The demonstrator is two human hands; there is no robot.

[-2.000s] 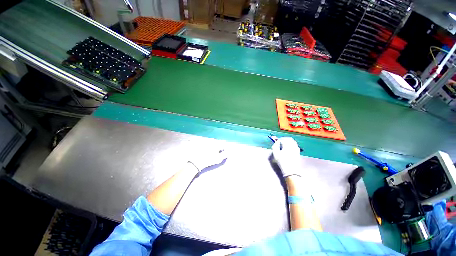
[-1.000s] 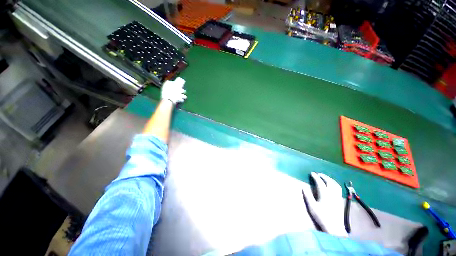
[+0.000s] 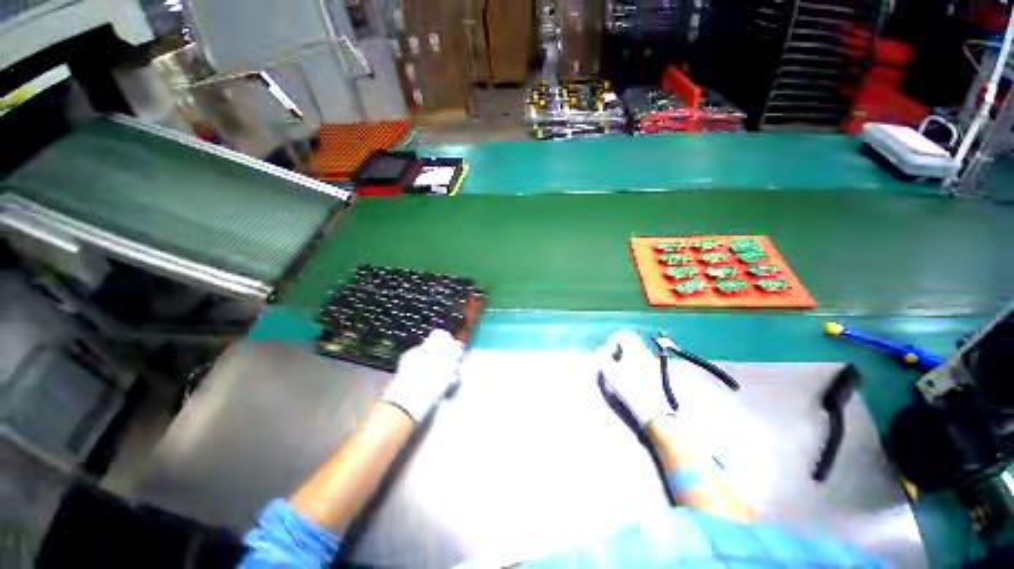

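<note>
A black pallet cover dotted with bright points (image 3: 395, 311) lies at the near left edge of the belt, partly over the metal worktop. My gloved left hand (image 3: 427, 372) is at its near right corner and grips that edge. My gloved right hand (image 3: 632, 376) is over the worktop's far edge, fingers curled; whether it holds anything cannot be told. Side cutters (image 3: 698, 361) with dark handles lie just right of it, one handle beside the hand. An orange tray (image 3: 647, 278) on the belt bears several small green circuit boards (image 3: 721, 271).
A sloping side conveyor (image 3: 167, 200) is at left. A black curved tool (image 3: 836, 422) lies on the worktop (image 3: 534, 467) at right, with a blue-and-yellow tool (image 3: 884, 345) beyond it. A dark fan-like unit (image 3: 956, 428) stands far right. Black and red boxes (image 3: 384, 170) sit behind the belt.
The black cover has come off the side conveyor down to the worktop edge, with my left hand now on it. My right hand has stayed near the cutters. The camera view has shifted.
</note>
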